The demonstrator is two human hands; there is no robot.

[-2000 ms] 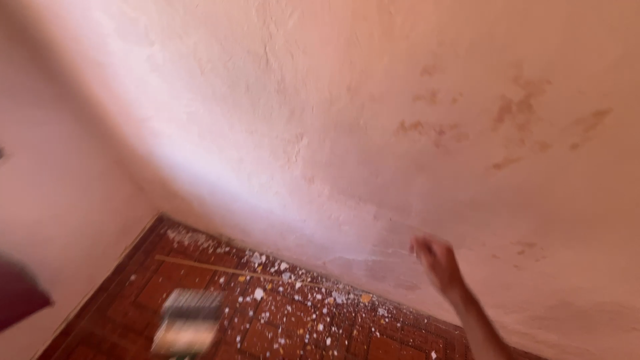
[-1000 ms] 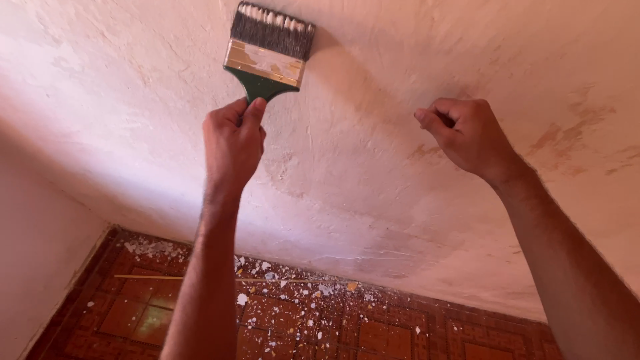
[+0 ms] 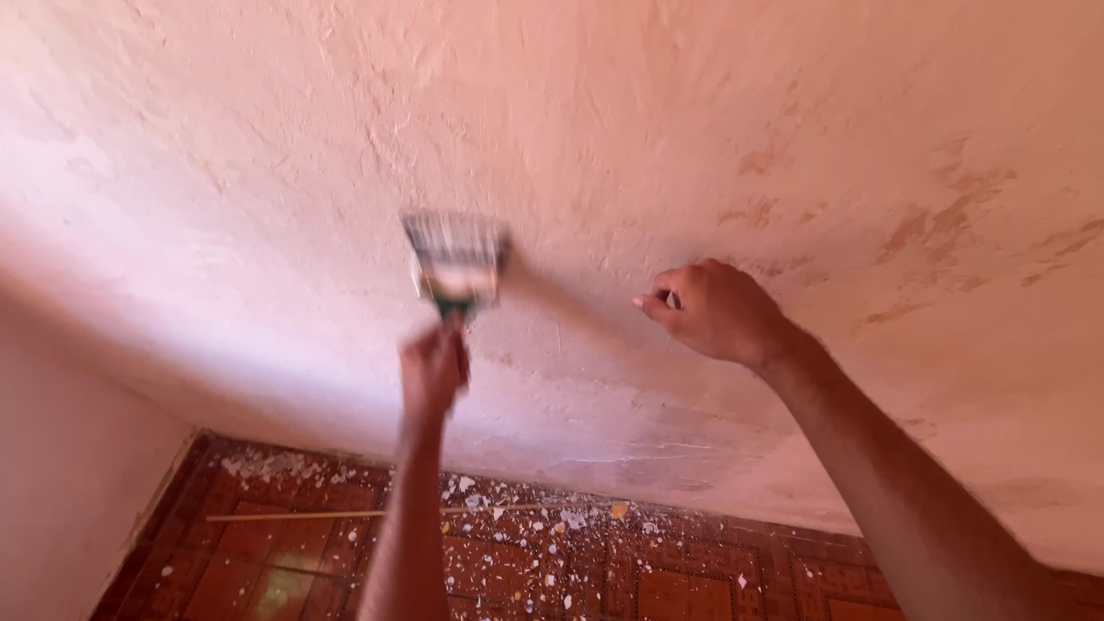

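My left hand (image 3: 434, 366) grips the green handle of a wide flat paintbrush (image 3: 457, 259), blurred by motion. Its dark bristles carry whitish paint or dust and point up along the plastered wall (image 3: 552, 155); whether they touch it is unclear. To the right, my right hand (image 3: 711, 310) is held at the wall with its fingers curled and thumb near the fingertips. I cannot make out anything in it. Rough ridges cover the wall, and brownish bare patches lie right of my right hand.
Paint flakes (image 3: 552, 539) are scattered over the reddish patterned tile floor (image 3: 690, 595) along the wall's foot. A thin stick (image 3: 293, 516) lies among them. At the left, another wall (image 3: 69, 483) meets this one in a corner.
My left hand has brought the brush down the wall from its higher place one second ago. In the oldest frame the brush was low over the floor. My right hand stays near the wall, fingers curled.
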